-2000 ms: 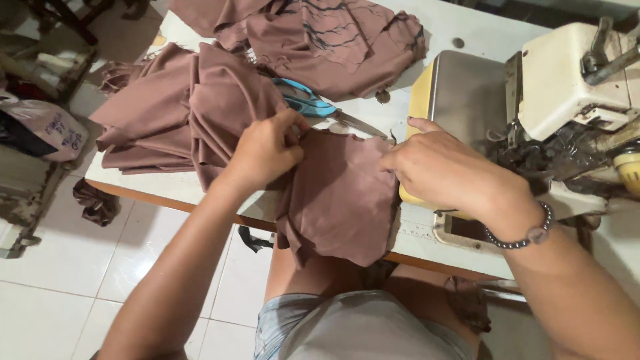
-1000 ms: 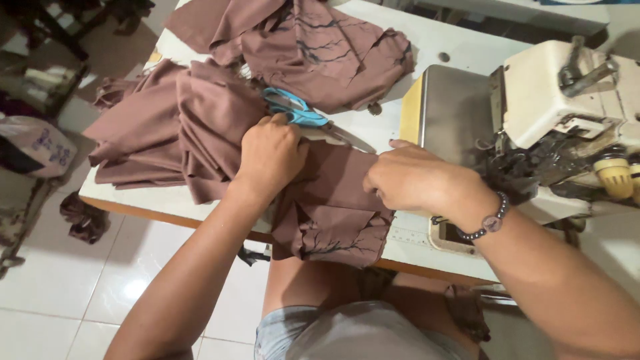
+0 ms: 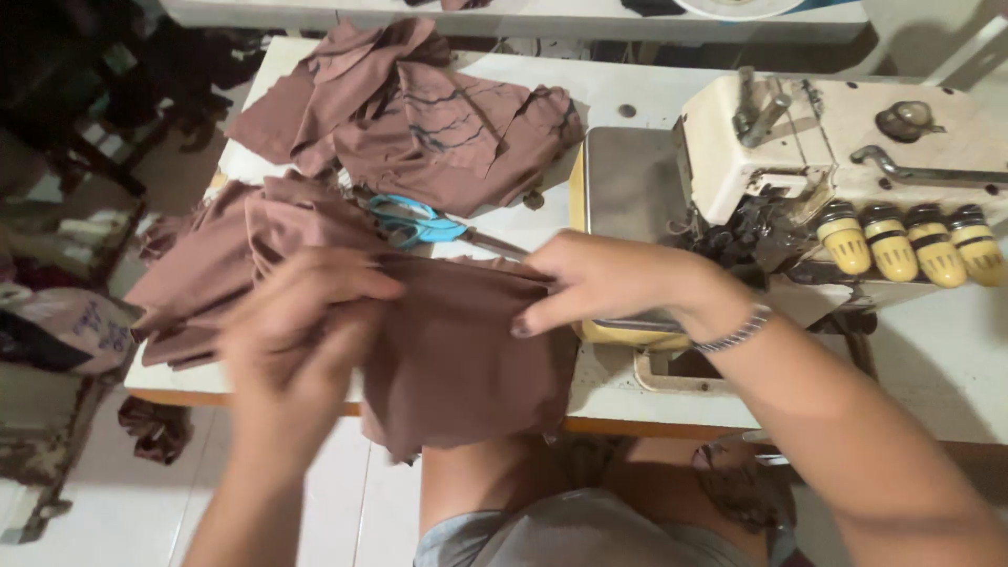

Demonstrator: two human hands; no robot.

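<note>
A mauve-brown fabric piece [image 3: 472, 354] hangs over the table's front edge. My right hand [image 3: 598, 279] pinches its upper right corner between thumb and fingers. My left hand [image 3: 307, 315], blurred, is at the upper left edge of the piece; whether its fingers grip the cloth cannot be told. Behind the piece lie scissors with blue handles [image 3: 417, 222], their blades pointing toward my right hand. A heap of plain brown fabric [image 3: 236, 260] lies beside and behind my left hand. Farther back are more brown pieces [image 3: 449, 126], some with dark branching lines.
An overlock sewing machine [image 3: 756, 157] with a metal plate [image 3: 630, 205] and several yellow tension knobs [image 3: 898, 244] stands at the right. The white table's front edge [image 3: 654, 429] runs above my lap. A fabric scrap [image 3: 153, 429] lies on the tiled floor, left.
The fabric piece showed dark branching lines on its lower part a second ago; now a plain face shows. My left hand has moved down and left from beside the scissors. The view has shifted.
</note>
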